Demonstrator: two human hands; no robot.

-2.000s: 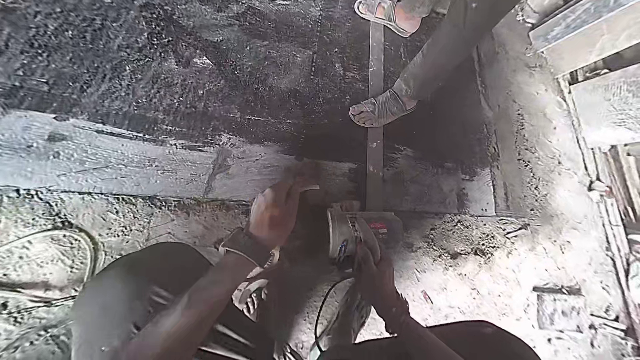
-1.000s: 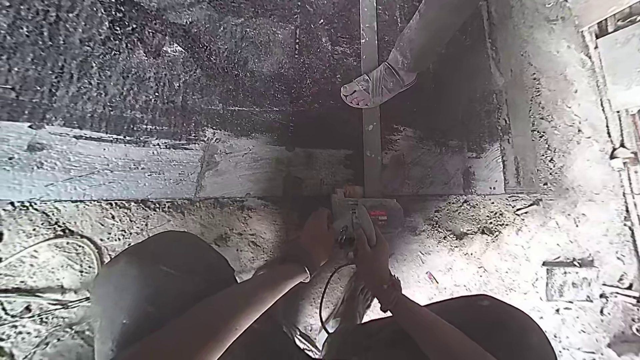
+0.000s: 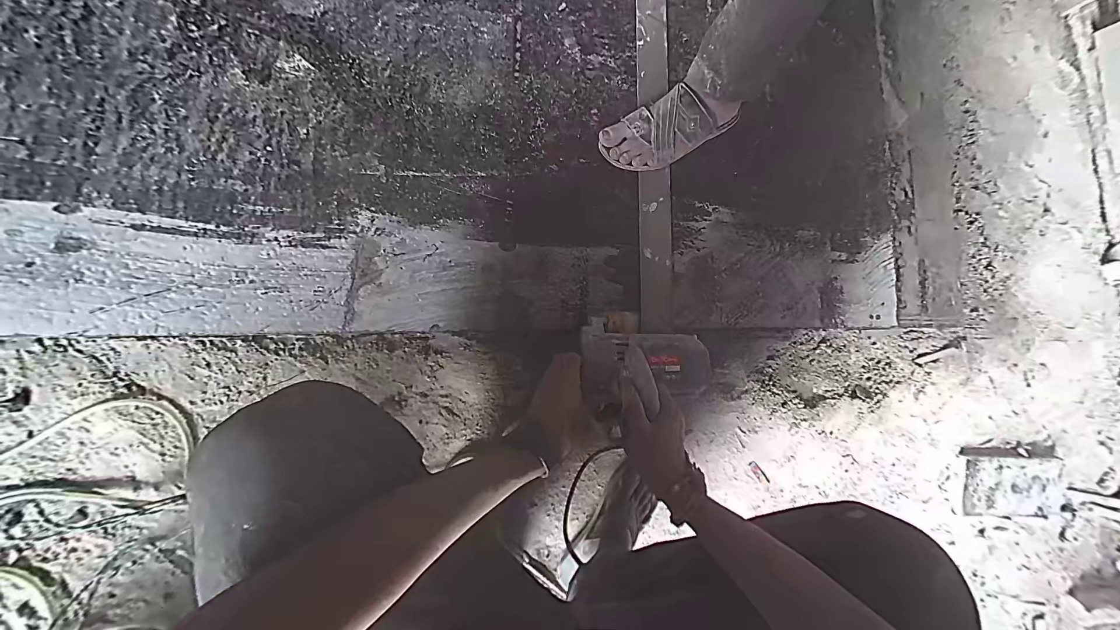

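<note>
A corded power saw with a dark motor housing and a pale guard stands at the near edge of a long flat bar. My right hand is closed around its handle, fingers pointing forward. At the guard's left side, my left hand is against the tool; shadow hides its fingertips, so its grip is unclear. A dark cord curves down from the tool between my legs. The bar runs away from me across a dark, speckled slab. The blade is hidden.
Another person's sandalled foot rests on the bar ahead. A pale strip borders the slab's near side. Pale hoses or cables lie at the left on rough ground. A small rectangular block lies at the right.
My left hand, raised left of the tool two seconds ago, has come down to the tool's side. My right hand stays on it. The other person's second foot has left the view.
</note>
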